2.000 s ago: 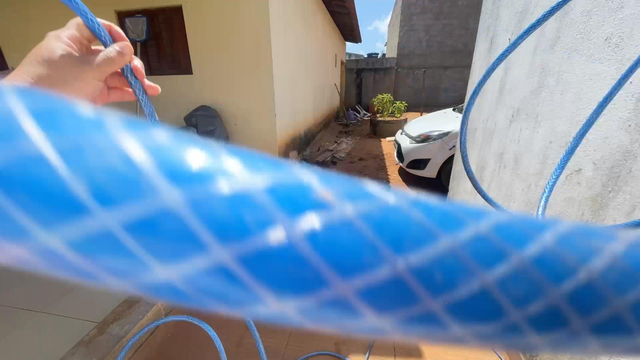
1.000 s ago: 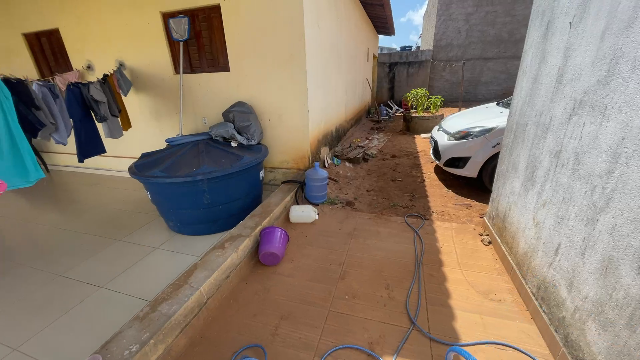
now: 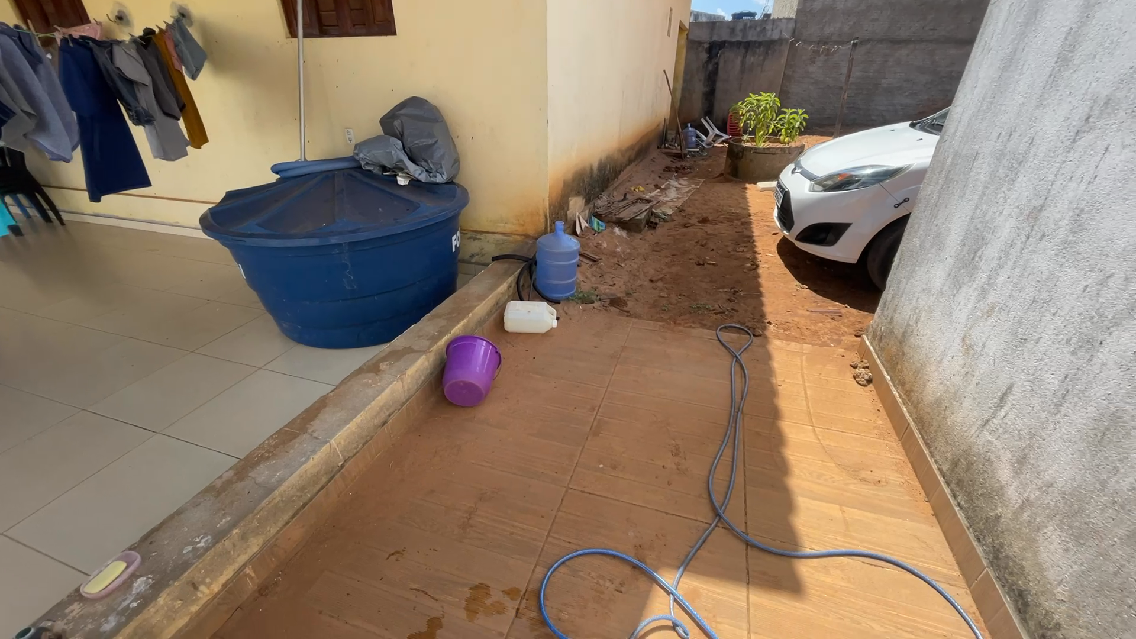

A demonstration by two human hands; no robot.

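Neither my left hand nor my right hand is in view. A blue braided garden hose [image 3: 728, 444] lies in loose loops on the brown tiled floor and runs out at the bottom edge. Left of it a purple plastic bucket [image 3: 470, 371] leans tilted against the low curb. A white plastic jug [image 3: 530, 317] lies on its side just beyond the bucket. Behind the jug a blue water-cooler bottle [image 3: 557, 263] stands upright beside a black hose.
A raised curb [image 3: 293, 461] divides the two floors and bears a soap dish [image 3: 110, 574]. On the left stands a large blue water tank [image 3: 346, 284] with a lid, near hanging clothes [image 3: 106, 115]. A rough wall [image 3: 1021, 266] borders the right; a white car [image 3: 852, 191] is parked beyond.
Two seconds ago a hand held blue hose, with more hose close across the view. One second ago the hand was gone and hose lay on the floor. The view has since shifted somewhat.
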